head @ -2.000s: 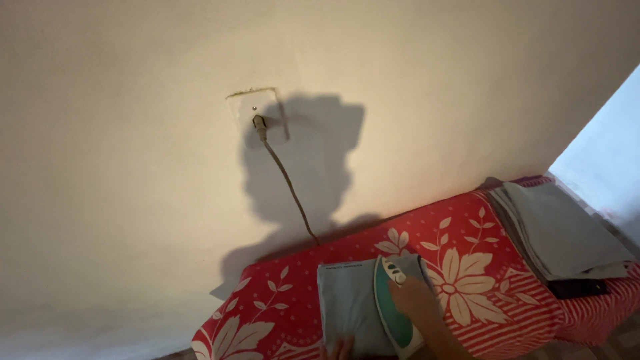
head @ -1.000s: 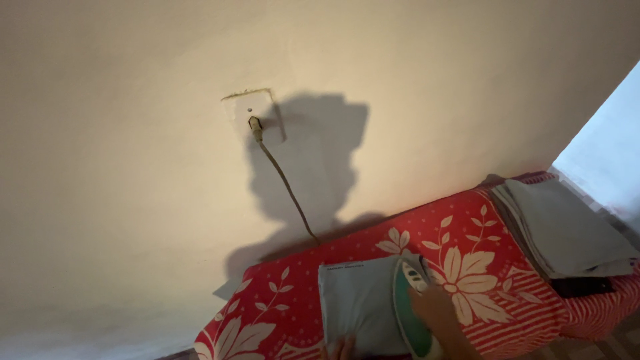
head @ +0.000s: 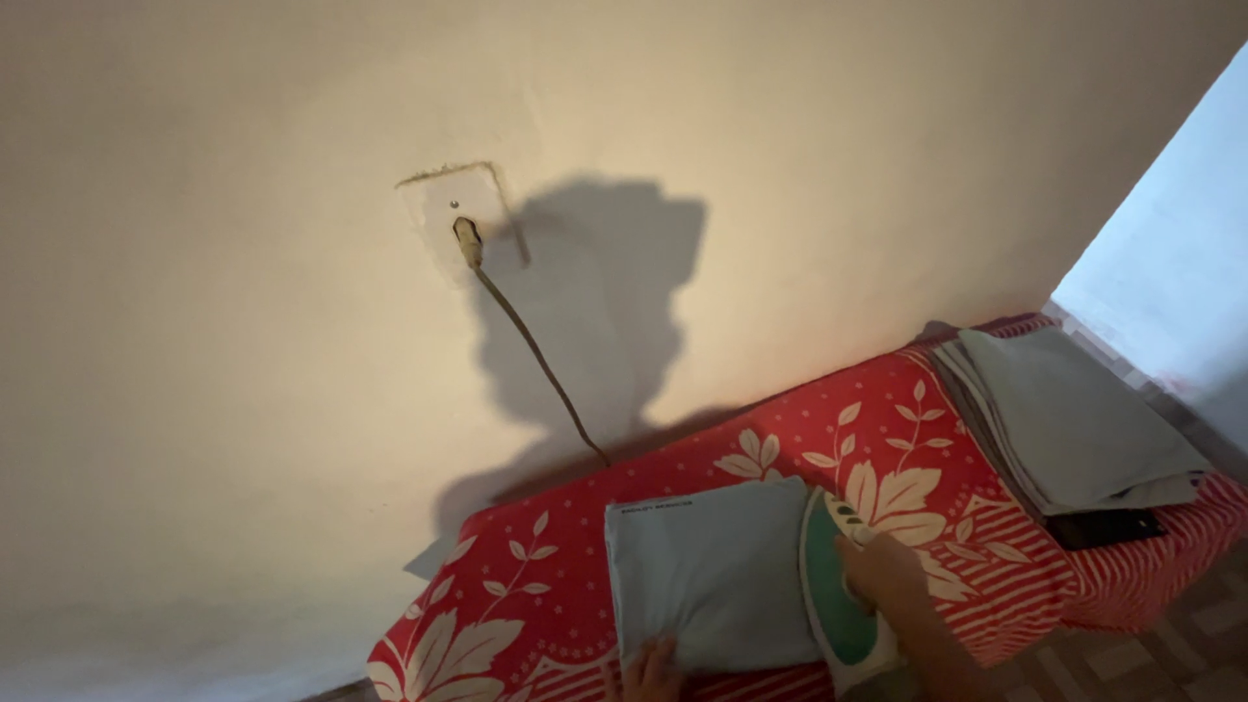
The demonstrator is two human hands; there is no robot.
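A folded light grey-blue cloth [head: 717, 575] lies on a red floral and striped cover [head: 575, 585]; small print runs along its upper left edge. My right hand [head: 882, 575] is closed on the handle of a green and white clothes iron [head: 838, 575], which stands at the right edge of the cloth. My left hand [head: 651, 673], partly cut off by the bottom of the view, rests with its fingers on the cloth's lower left edge. Whether those fingers grip the fabric cannot be told.
Folded grey fabric [head: 1082, 419] is stacked at the right end of the cover, with a dark flat object [head: 1107, 528] beside it. A plug [head: 468, 242] sits in the wall socket [head: 439, 210], and its cord [head: 541, 361] runs down behind the cover. Tiled floor [head: 1131, 653] shows at the lower right.
The iron in my right hand has moved rightward, from over the right part of the folded cloth to its right edge. My left hand has stayed near the lower left edge.
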